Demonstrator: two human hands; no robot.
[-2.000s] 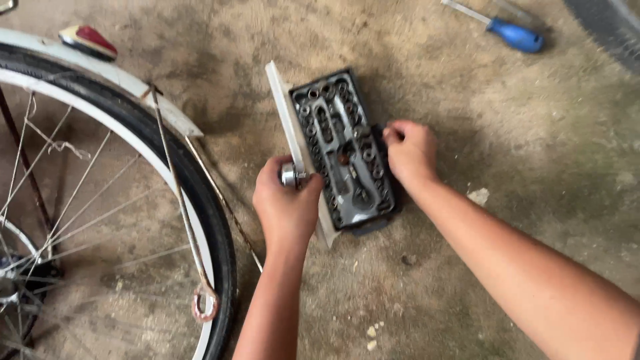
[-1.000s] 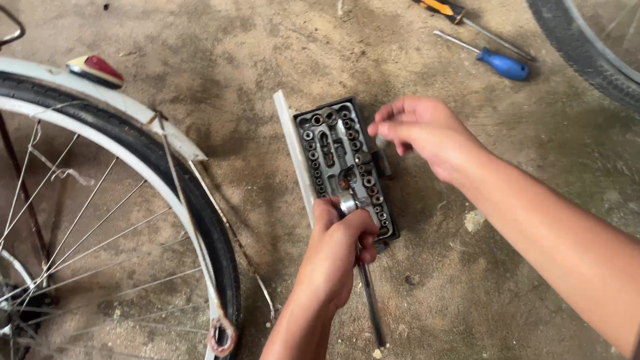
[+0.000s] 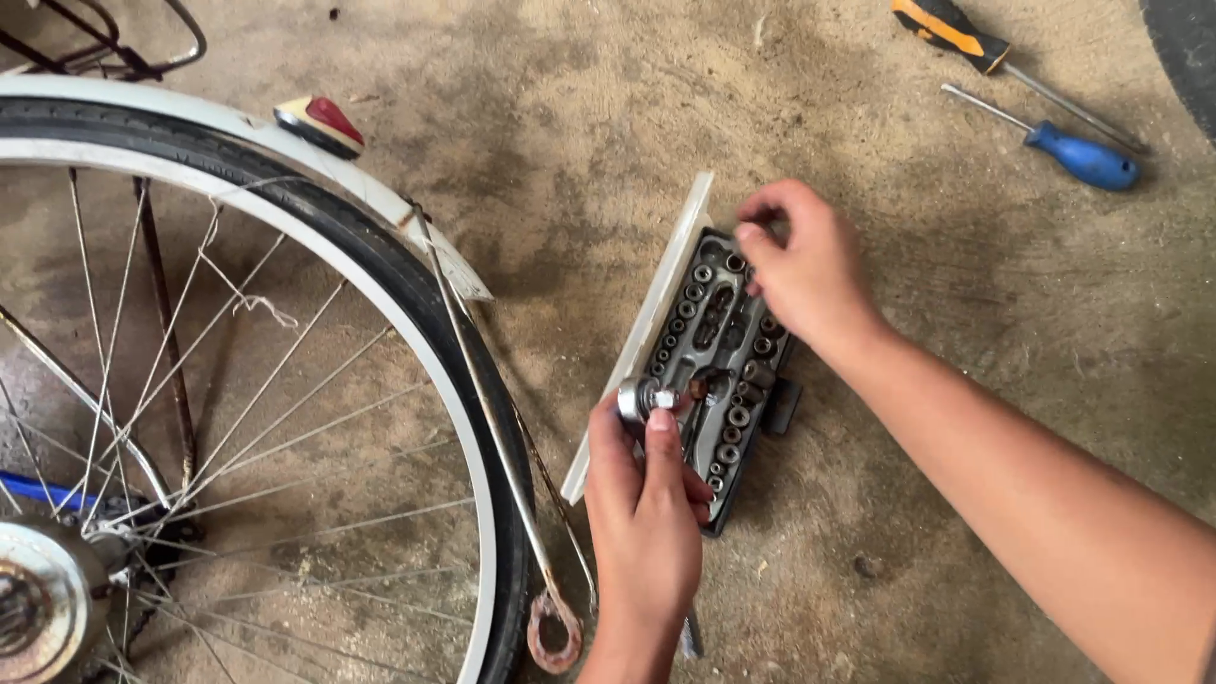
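Observation:
My left hand (image 3: 646, 494) grips a metal ratchet wrench (image 3: 649, 399) over the lower part of an open socket set case (image 3: 708, 356). The wrench's round head and square drive show above my thumb, and its handle runs down under the hand. Rows of metal sockets (image 3: 731, 434) line both sides of the grey tray, and the case's translucent lid (image 3: 641, 328) stands along its left side. My right hand (image 3: 803, 261) is at the upper right end of the case with its fingers curled; whether they hold a socket is hidden.
A bicycle wheel (image 3: 465, 380) with a white mudguard (image 3: 218, 119), a red reflector (image 3: 328, 123) and a rusty stay (image 3: 489, 418) fills the left. A blue-handled screwdriver (image 3: 1083, 157) and an orange-and-black one (image 3: 955, 33) lie upper right, near a dark tyre edge (image 3: 1187, 57).
My right hand has moved from beside the case to over its upper end. The wrench, its handle earlier showing below my left hand, now has its head and drive facing up.

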